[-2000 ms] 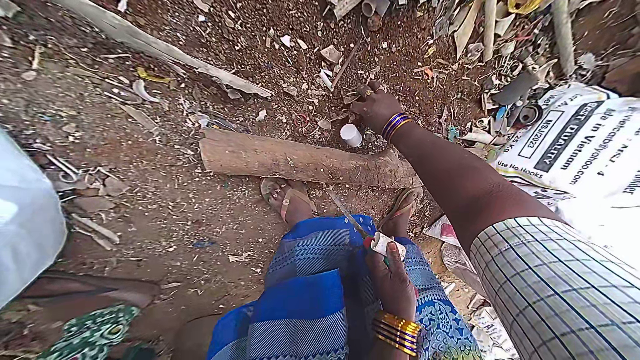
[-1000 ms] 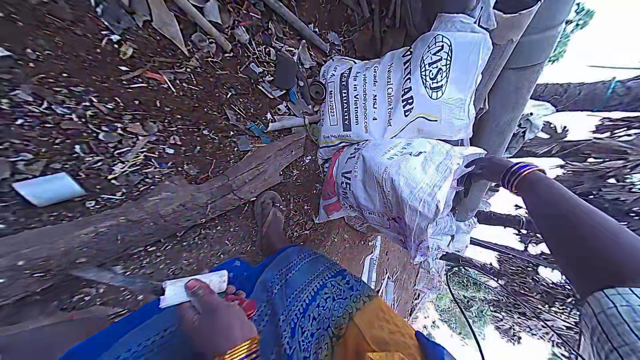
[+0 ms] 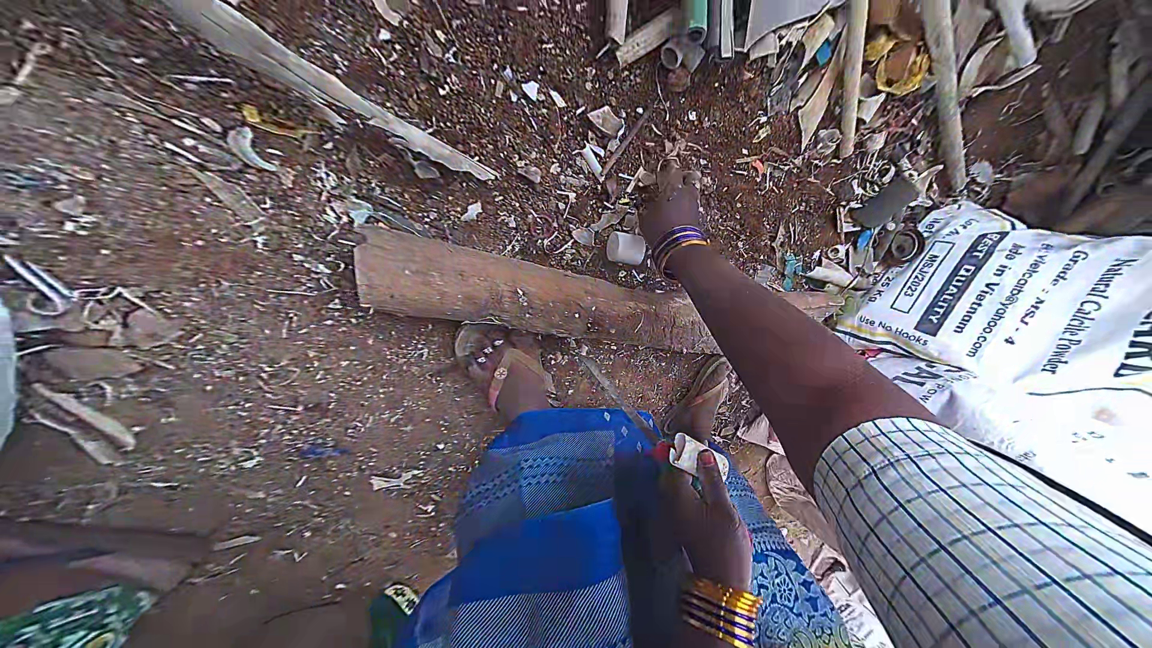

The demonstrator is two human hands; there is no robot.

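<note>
My left hand (image 3: 715, 531), with gold bangles, is low over my lap, shut on a white curved piece (image 3: 700, 456) and a knife (image 3: 619, 389) with a red part at its handle. The blade points up and left toward the log. My right hand (image 3: 670, 193), with purple and gold bangles, reaches down to the littered ground past the log; its fingers are blurred, and I cannot tell whether they hold anything. A short white cylinder (image 3: 625, 247) lies just left of my right wrist, beyond the wooden log (image 3: 531, 292).
White printed sacks (image 3: 1017, 297) lie at the right. A long pale branch (image 3: 333, 90) slants across the upper left. Sticks and pipe pieces (image 3: 693, 22) are at the top, with scraps around them. My sandalled feet (image 3: 513, 373) are near the log. Part of another person (image 3: 81, 585) shows at the lower left.
One second ago my right hand was at the sacks; now it is down at the scraps beyond the log. My left hand still holds the knife and white piece. The view has swung strongly.
</note>
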